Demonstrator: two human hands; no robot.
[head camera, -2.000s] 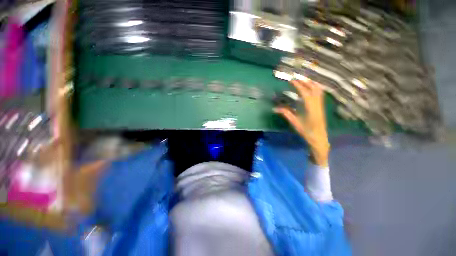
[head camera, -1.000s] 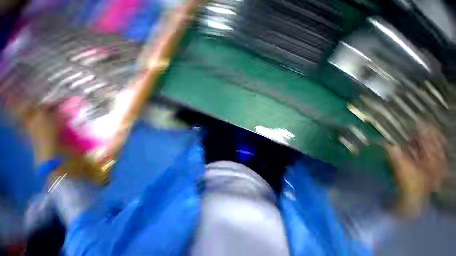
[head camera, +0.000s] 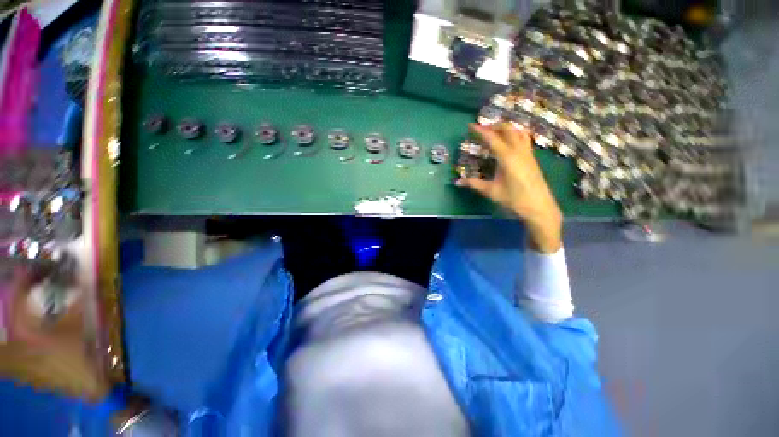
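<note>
My right hand (head camera: 523, 181) is over the mat's right part, thumb and fingers on either side of small silver-and-dark circuit board assemblies (head camera: 472, 160); whether it grips them is unclear. My left hand (head camera: 47, 341) is blurred and partly cut off at the lower left, by a silver-white piece (head camera: 53, 294) over the carton; its grip is unclear. Small dark round components (head camera: 303, 135) stand singly in a row across the green mat (head camera: 282, 189), left of my right hand.
Clear blister trays (head camera: 265, 43) lie at the back left. A white screw feeder (head camera: 436, 49) with a dark front mechanism stands at back centre. Massed silver-gold boards (head camera: 628, 111) cover the bench right. The carton's brown taped edge (head camera: 111, 230) runs along the left. Small white-silver pieces (head camera: 381, 205) lie at the near edge.
The view swung away a second ago and has swung back, now sharper. My right hand has gone from the massed boards back to the right end of the component row. My left hand stays by the carton.
</note>
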